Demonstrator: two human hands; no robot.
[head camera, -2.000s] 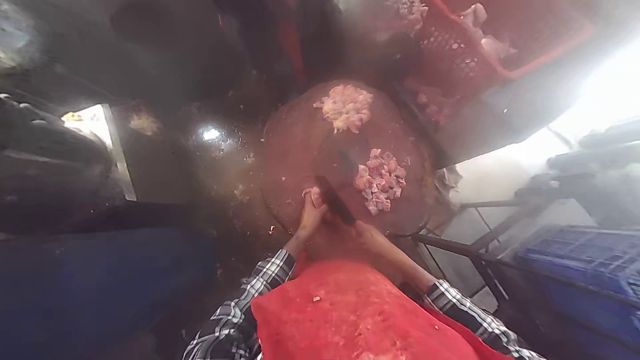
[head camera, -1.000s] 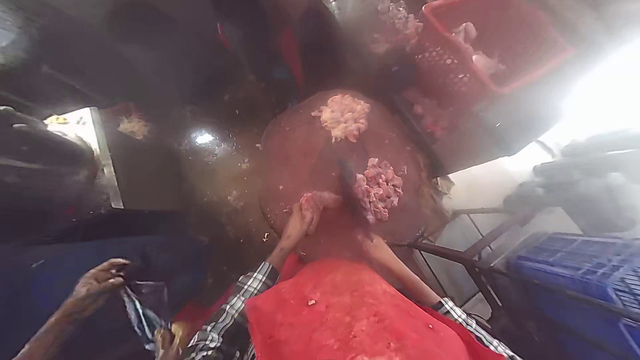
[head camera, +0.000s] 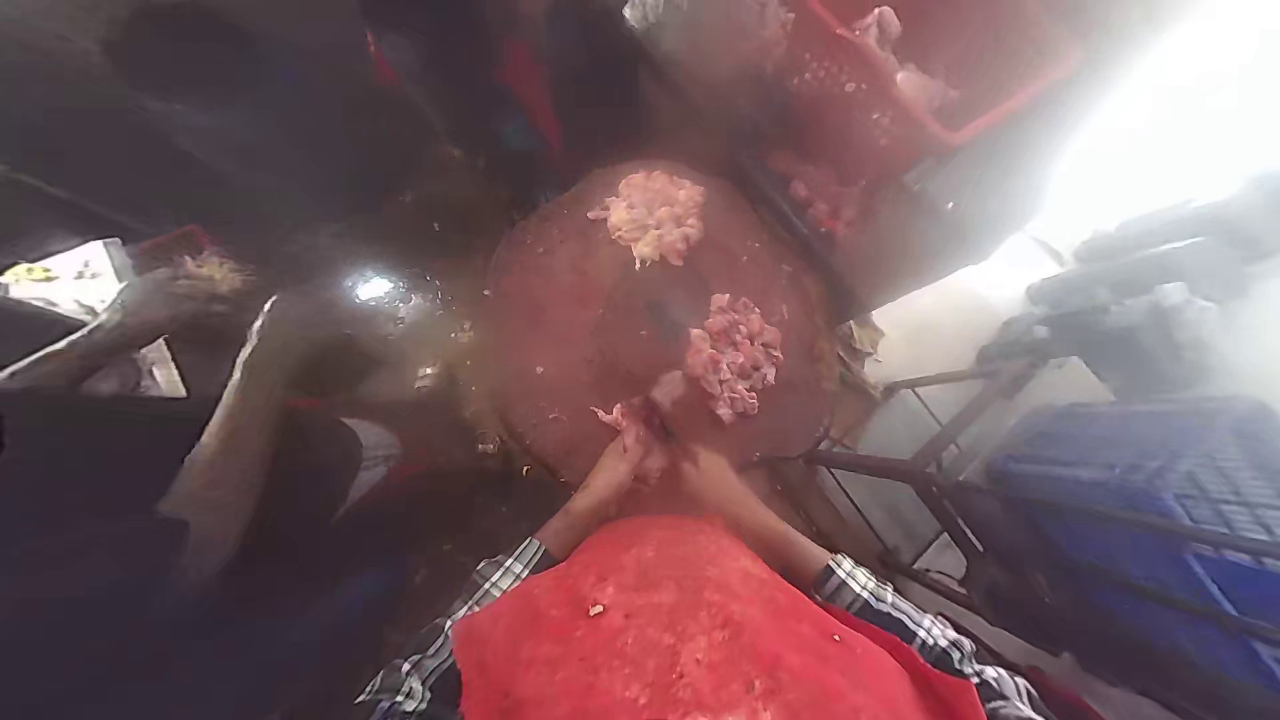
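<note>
On the round chopping block (head camera: 560, 300) lie a pile of pale, yellowish meat pieces (head camera: 655, 217) at the back and a pile of pinker chopped meat (head camera: 736, 357) at the right. My left hand (head camera: 637, 450) is at the block's near edge, its fingers closed on a piece of raw meat (head camera: 615, 415). Close beside it on the right is my right hand (head camera: 690, 462); its fingers are blurred, and its grip cannot be made out. A dark blade, blurred, shows near both hands, left of the pinker pile.
A red plastic crate (head camera: 960, 130) with meat in it stands at the back right. Metal bars (head camera: 900, 465) and a blue plastic crate (head camera: 1130, 480) are at the right. Another person's arm (head camera: 235, 440) reaches in at the left. A red apron (head camera: 700, 620) covers my front.
My hands have come together again at the near edge of the block, after being apart one second ago. The other person's arm at the left has moved up and further forward.
</note>
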